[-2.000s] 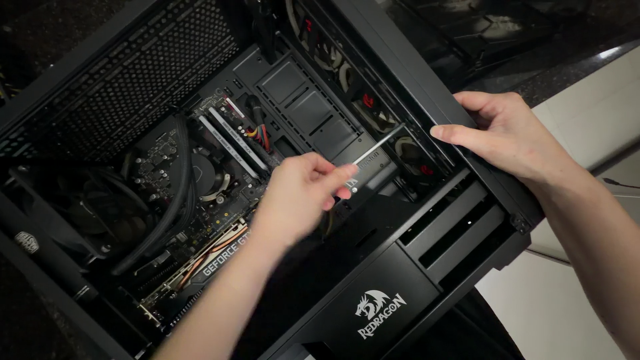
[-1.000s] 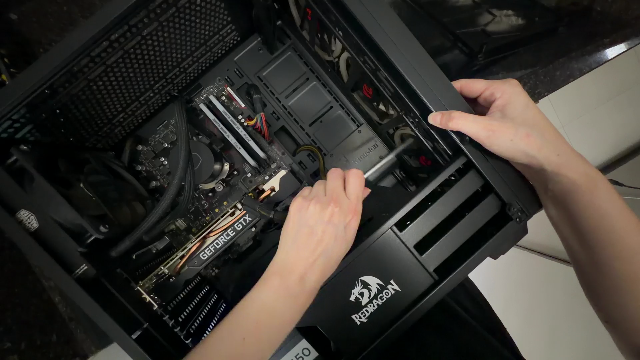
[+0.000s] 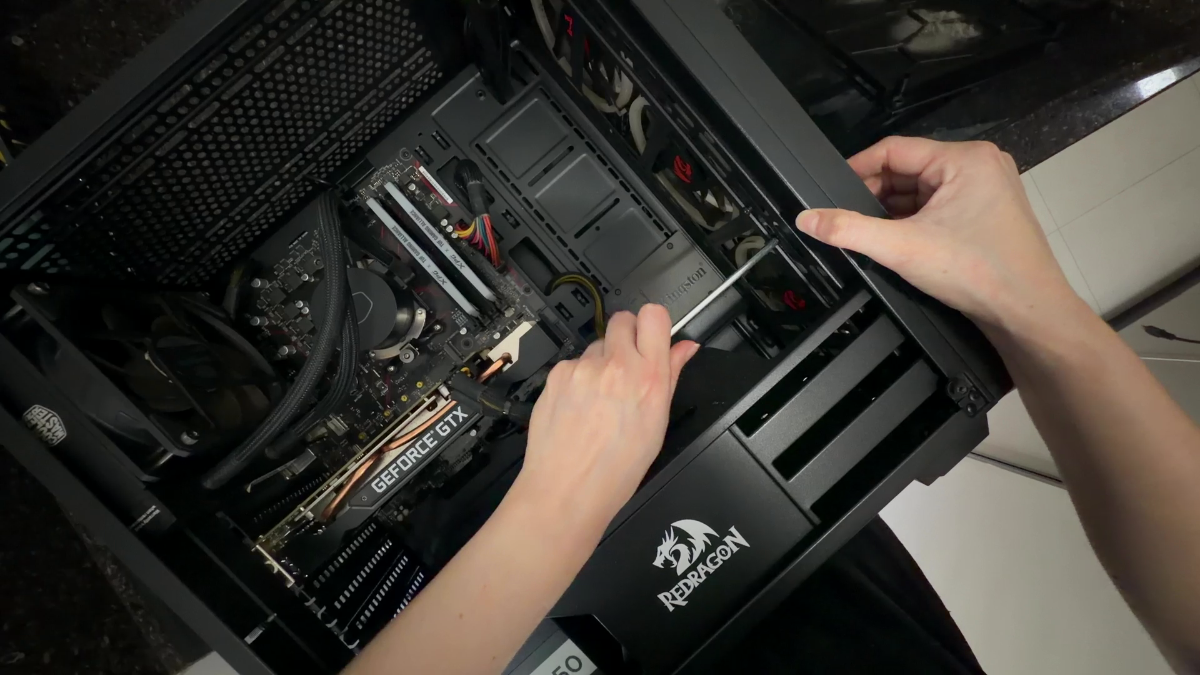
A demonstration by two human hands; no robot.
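Note:
My left hand (image 3: 605, 403) is closed around a thin metal screwdriver (image 3: 712, 298), whose handle is hidden in the fist. Its shaft slants up and right, and the tip lies by the fans on the inner front side of an open black computer case (image 3: 722, 469). My right hand (image 3: 947, 225) holds the outer edge of the case's front, thumb on the rim and fingers over the far side. Left of my left hand are a graphics card (image 3: 422, 450), two memory sticks (image 3: 436, 248) and a round cooler pump (image 3: 361, 305) with sleeved tubes.
A perforated case panel (image 3: 253, 122) rises at the upper left, above a radiator fan (image 3: 178, 366). Colored cables (image 3: 483, 234) bend near the memory. Fans with red emblems (image 3: 682, 169) line the inner front. A dark speckled counter (image 3: 1078, 112) lies behind the case, beside pale floor tiles (image 3: 1116, 225).
My left hand has changed from a fingertip pinch on the screwdriver to a closed grip with its back upward. My right hand has stayed on the case edge.

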